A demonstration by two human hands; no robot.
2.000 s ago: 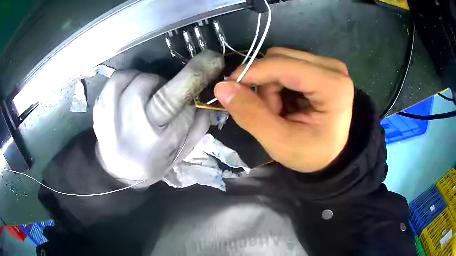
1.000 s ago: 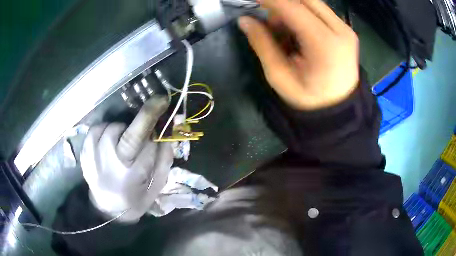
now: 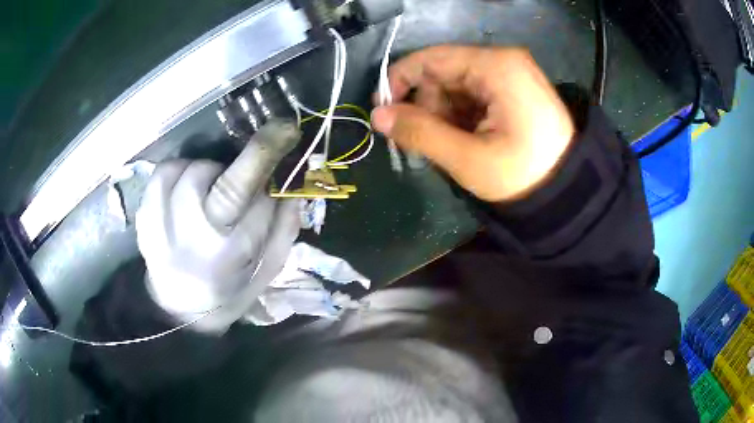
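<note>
My left hand (image 3: 219,223), in a white-grey glove with a dirty fingertip, grips the left end of a small circuit board (image 3: 318,191) seen edge-on. White lead wires (image 3: 334,91) loop from the lamp end to the board, with a thin yellow wire (image 3: 355,111) beside them. My bare right hand (image 3: 488,116) pinches another white wire (image 3: 388,70) between thumb and fingertips, right of the board. The lower end of that wire hangs below the fingers. A thin solder wire (image 3: 116,342) runs from the left edge to the gloved hand.
The bright lamp tube (image 3: 174,111) crosses the upper left. Short silver cylinders (image 3: 256,95) stand along its edge. Torn white cloth (image 3: 310,281) lies by my gloved hand. A blue bin (image 3: 668,165) is at the right, with yellow, blue and green crates (image 3: 732,347) at lower right.
My right hand has moved down from the lamp end and now holds a white wire. In the view, the board, gloved hand and lamp sit slightly higher and further right than a second ago.
</note>
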